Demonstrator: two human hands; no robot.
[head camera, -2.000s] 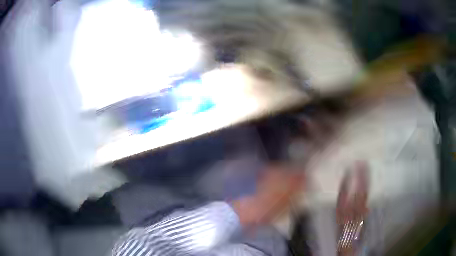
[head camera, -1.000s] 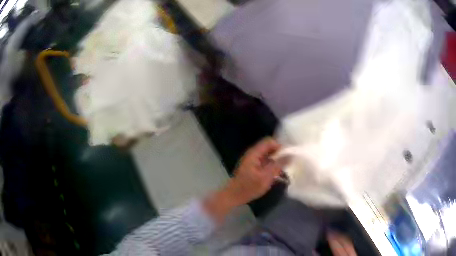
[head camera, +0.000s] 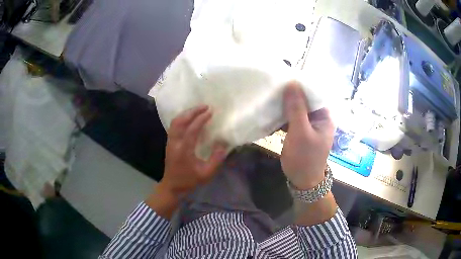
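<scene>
A white garment piece (head camera: 237, 96) lies over the machine table's front edge, its upper part washed out by glare. My left hand (head camera: 189, 149) holds its lower left edge between thumb and fingers. My right hand (head camera: 306, 136), with a metal watch at the wrist, pinches its right part near the needle area. The blue and white sewing machine (head camera: 389, 76) stands just right of the cloth. The needle area is lost in the lamp glare. A blue front plate (head camera: 354, 154) is right of my right hand.
Grey-purple cloth (head camera: 131, 45) drapes left of the white piece. Heaped white cloth (head camera: 38, 126) hangs at far left beside a pale board (head camera: 106, 177). Dark thread snips (head camera: 413, 186) lie on the table at right. White thread cones (head camera: 452, 31) stand at the upper right.
The view has swung back to the machine. My left hand still holds the white cloth. My right hand, low and nearly out of view a second ago, is now on the cloth too.
</scene>
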